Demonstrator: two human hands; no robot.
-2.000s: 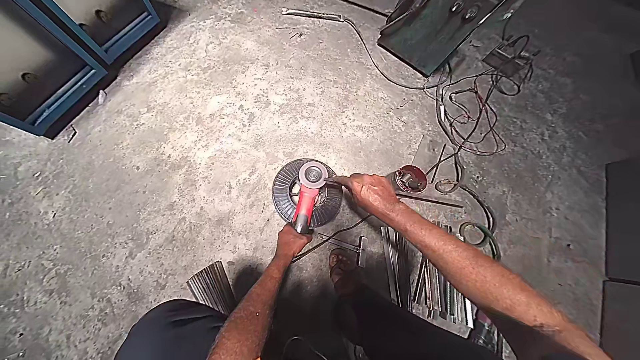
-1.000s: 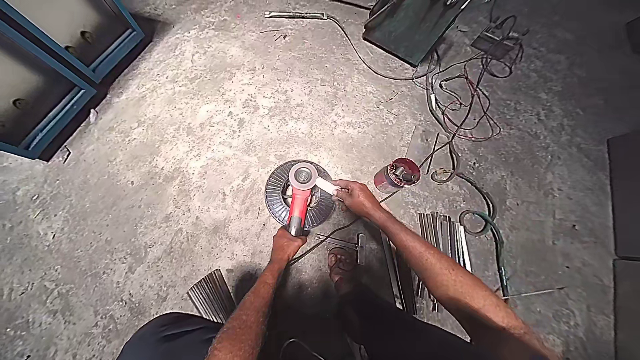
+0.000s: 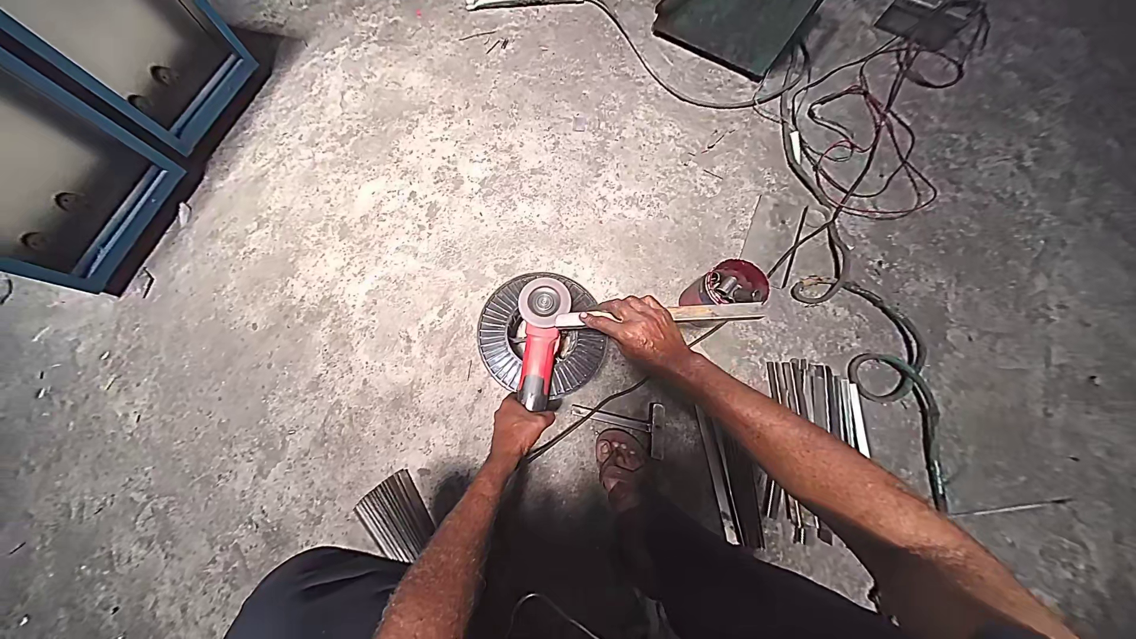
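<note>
My left hand (image 3: 521,433) is closed around the grey rear end of a red angle grinder (image 3: 538,355). The grinder's round disc (image 3: 545,303) faces up, over a ribbed dark round metal piece (image 3: 499,357) on the floor. My right hand (image 3: 641,330) grips a long flat strip (image 3: 719,312), pale at its left end, which lies level from the grinder's head out to the right. That left end is beside the disc's lower right edge; whether they touch, I cannot tell. A cord runs from near my left hand toward the right.
A red tin (image 3: 750,277) with small metal parts stands behind the strip. Metal strips (image 3: 812,399) lie at right, and a bundle of strips (image 3: 396,515) at lower left. Tangled cables (image 3: 874,169) spread at upper right. Blue-framed panels (image 3: 169,177) stand upper left. My sandalled foot is near a T-shaped metal piece (image 3: 657,430).
The flat strip in my right hand now shows its length to the right, where one second ago only a short pale part showed. My left hand still holds the grinder over the round piece.
</note>
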